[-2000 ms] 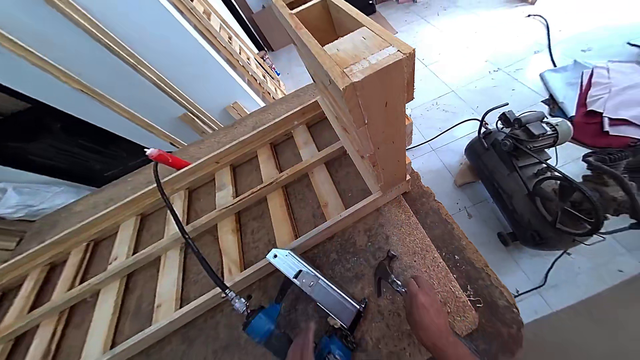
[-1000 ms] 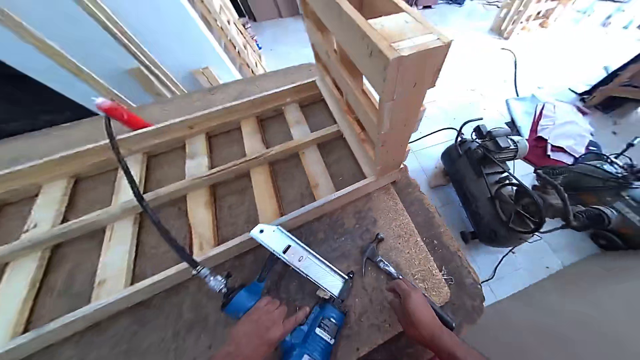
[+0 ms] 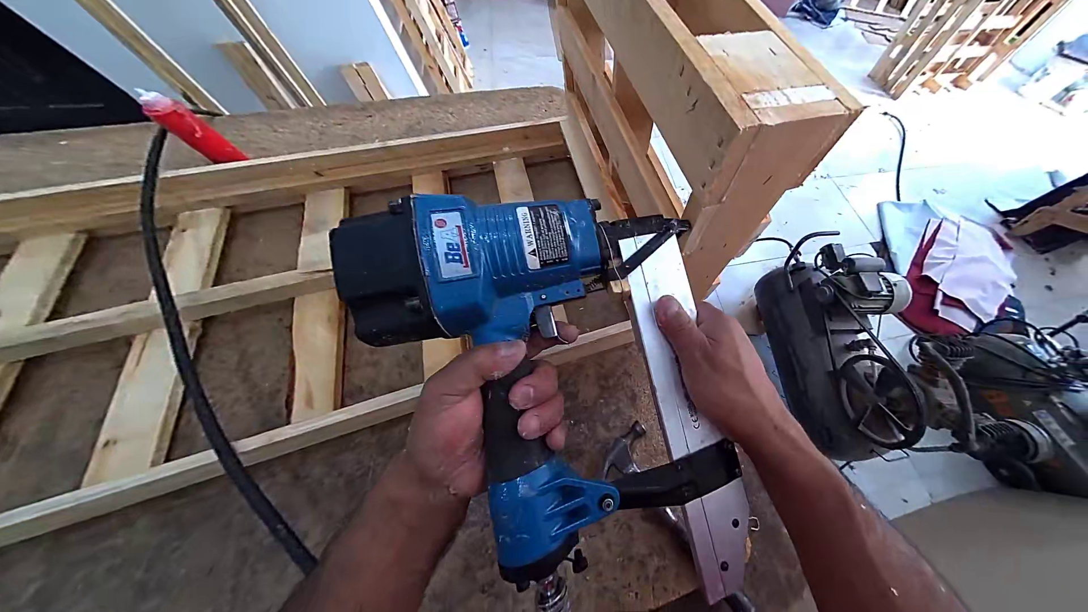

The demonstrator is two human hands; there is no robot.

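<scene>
A blue and black pneumatic nail gun (image 3: 510,280) is held up in front of me, its nose toward the right. My left hand (image 3: 493,408) wraps around its black grip, with a finger at the trigger. My right hand (image 3: 718,361) grasps the silver nail magazine (image 3: 667,340), thumb on top. Behind the gun lies a slatted wooden frame (image 3: 319,374), and an upright wooden frame (image 3: 722,127) stands at its right end. A claw hammer (image 3: 625,450) lies on the workbench, partly hidden behind the magazine.
A black air hose (image 3: 183,340) with a red sleeve (image 3: 195,127) arcs at the left. On the floor at the right stand a black air compressor (image 3: 824,357) and another machine (image 3: 1011,425). Red and white cloths (image 3: 960,272) lie behind them. More slatted wood (image 3: 960,51) stands farther back.
The nail gun, on the bench one second ago, is now lifted. My right hand has let go of the hammer and taken hold of the magazine. My left hand has closed on the gun's grip.
</scene>
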